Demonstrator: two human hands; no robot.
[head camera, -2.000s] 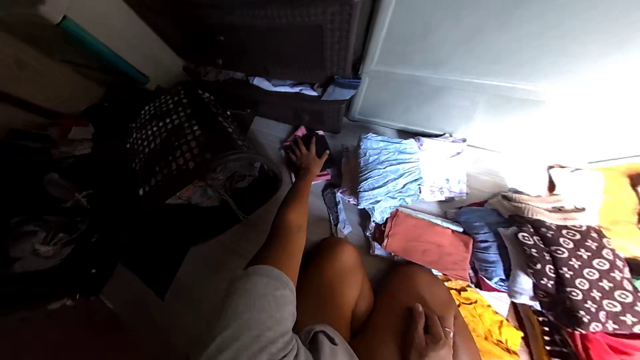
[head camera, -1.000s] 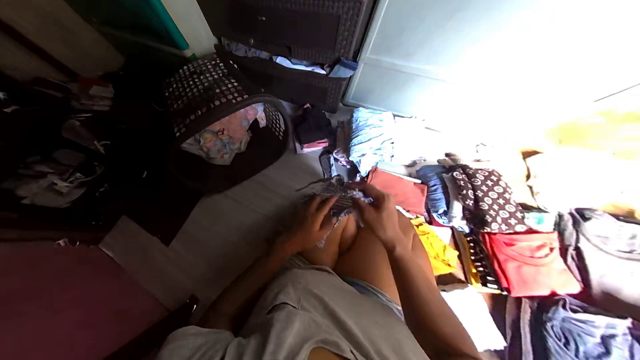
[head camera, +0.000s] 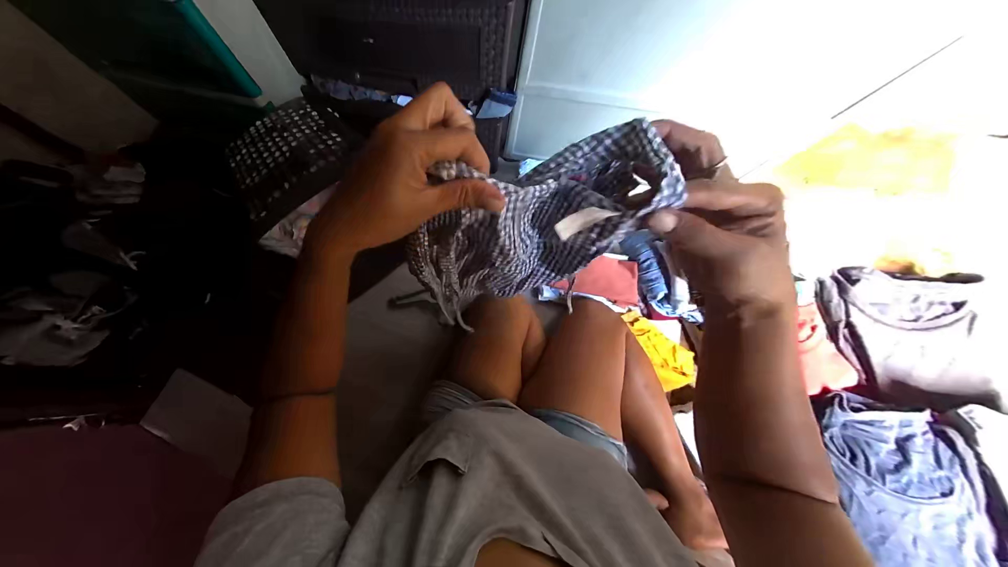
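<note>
Both of my hands hold up a small dark-and-white checked garment (head camera: 524, 236) above my knees. My left hand (head camera: 417, 169) pinches its gathered edge between thumb and fingers. At the other end, my right hand (head camera: 720, 209) grips the rim and spreads an opening, where a white tag shows inside. Thin cords or ties dangle from the garment's lower left side. Part of each hand's grip is hidden by the cloth and fingers.
A dark perforated laundry basket (head camera: 287, 157) with cloth in it lies tipped at the left. Behind stands a dark drawer unit (head camera: 409, 39). Folded clothes lie at the right: a reddish-brown cloth (head camera: 606, 279), a yellow cloth (head camera: 661, 350), a grey shirt (head camera: 913, 339) and a blue garment (head camera: 906, 480).
My left hand was on a dark pile by the drawers two seconds ago. A second ago both hands had the checked garment low over my lap; now they hold it raised and stretched.
</note>
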